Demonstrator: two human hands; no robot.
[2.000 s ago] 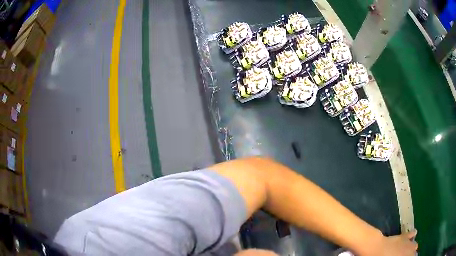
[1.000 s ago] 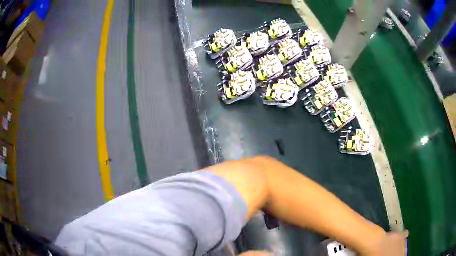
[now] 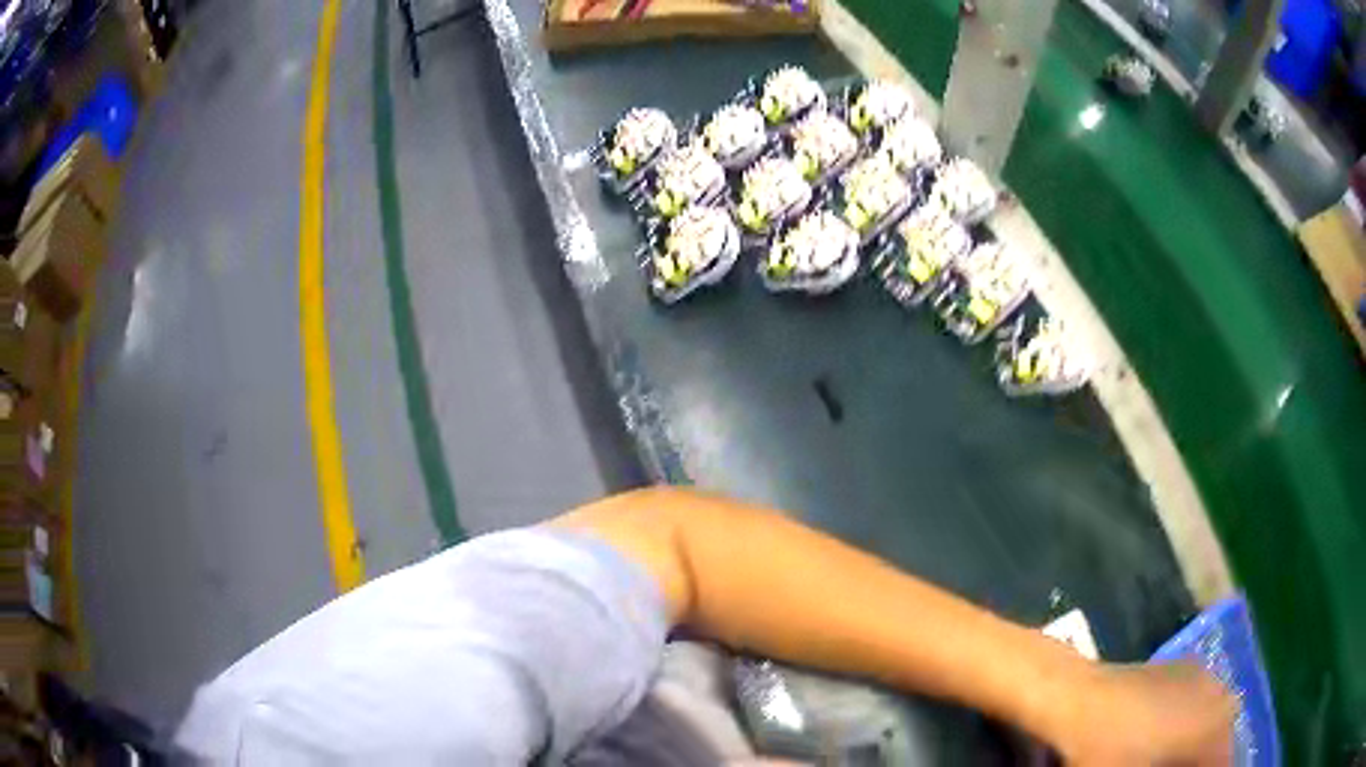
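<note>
My left arm, in a grey short sleeve, reaches across the bottom of the view. My left hand (image 3: 1161, 719) is blurred at the lower right, over the near part of a blue tray (image 3: 1246, 674). Its fingers cannot be made out, nor whether they hold anything. A corner of a white piece (image 3: 1071, 632) shows just above the wrist. My right hand cannot be made out. Farther up the dark bench top (image 3: 929, 480) stands a group of several round white modules (image 3: 814, 252) with yellow blocks and bright metal parts.
A small dark piece (image 3: 827, 399) lies on the bench. A cardboard box (image 3: 682, 21) stands at its far end. A pale rail (image 3: 1131, 427) and post (image 3: 996, 75) border a green surface (image 3: 1198, 330) on the right. Cardboard boxes (image 3: 68, 225) stand left, across the grey floor.
The view has shifted, bringing the far cardboard box and the blue tray into sight. My left hand has gone from the pale rail to the tray. The module group looks unchanged.
</note>
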